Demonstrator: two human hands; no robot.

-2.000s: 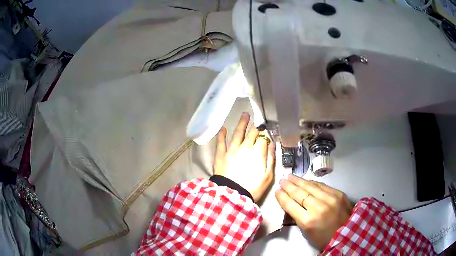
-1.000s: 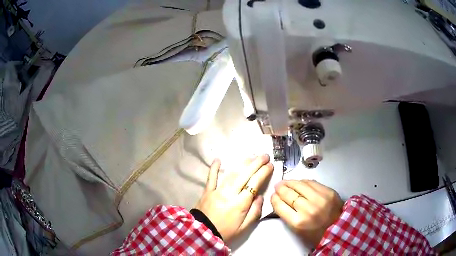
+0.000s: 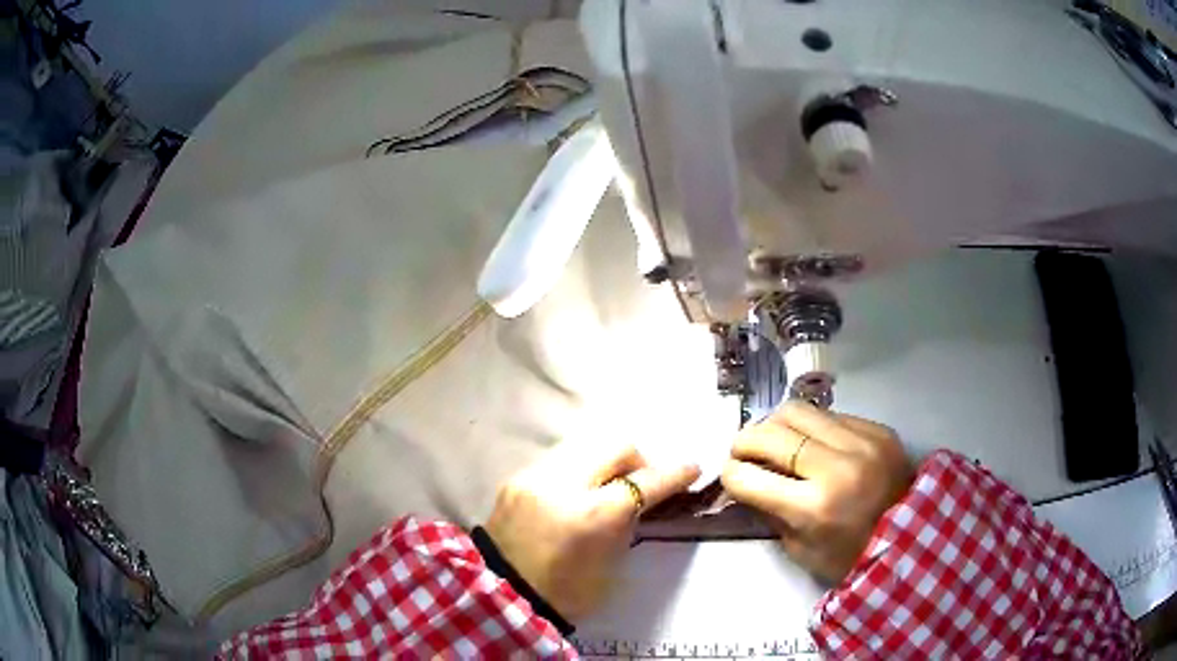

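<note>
The beige cloth [image 3: 349,271] covers the left of the machine table, with a golden-tan seam [image 3: 400,375] across it. My left hand [image 3: 568,523] is at the cloth's near edge, fingertips pinching it in bright glare. My right hand [image 3: 826,478] has bent fingers on the same edge, just in front of the presser foot [image 3: 733,362]. A small dark fold shows between the hands. The cloth runs under the foot beside the round needle plate [image 3: 767,376]. The needle tip cannot be made out.
The white machine head [image 3: 1007,116] hangs over the upper right, with a lit lamp [image 3: 549,233] at its left. A flat black rectangle [image 3: 1091,368] lies at right. A printed ruler [image 3: 697,647] runs along the near edge. Other garments [image 3: 45,310] are heaped at far left.
My left hand has gone from flat on the cloth to curled fingers at its near edge. My right hand has shifted slightly up and right. The cloth's near edge now shows a dark fold.
</note>
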